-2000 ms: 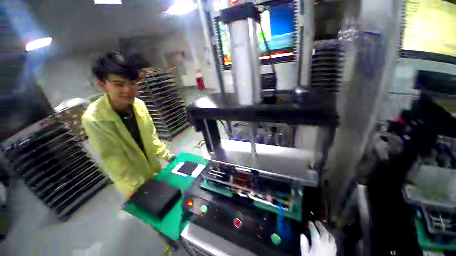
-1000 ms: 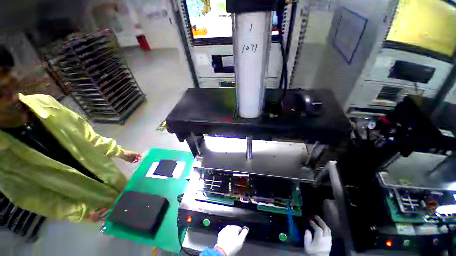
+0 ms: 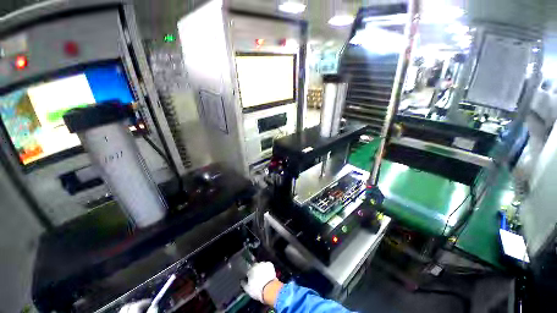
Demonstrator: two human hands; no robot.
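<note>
The near test fixture, with its black upper plate (image 3: pixel 201 195) and silver-white press cylinder (image 3: pixel 125 174), fills the lower left. Beneath the plate lies a circuit board (image 3: pixel 229 282), blurred and partly hidden by the plate and my hands. My right hand (image 3: pixel 259 281), in a white glove with a blue sleeve, is at the board's right end; its grip is unclear. My left hand (image 3: pixel 137 307), also gloved, is cut off by the bottom edge. A pale strip (image 3: pixel 162 292) shows beside it; I cannot tell what it is or whether it is held.
A second fixture (image 3: pixel 317 147) stands to the right on a white stand, holding another circuit board (image 3: pixel 336 197), with lit buttons on its front edge. Test cabinets with monitors (image 3: pixel 265 79) stand behind. A green-topped bench (image 3: pixel 415 192) and a dark rack (image 3: pixel 372 76) are farther right.
The view has swung to the right, bringing the second fixture and green bench in. The person in yellow is out of view. My hands have moved from the fixture's front edge to the board area.
</note>
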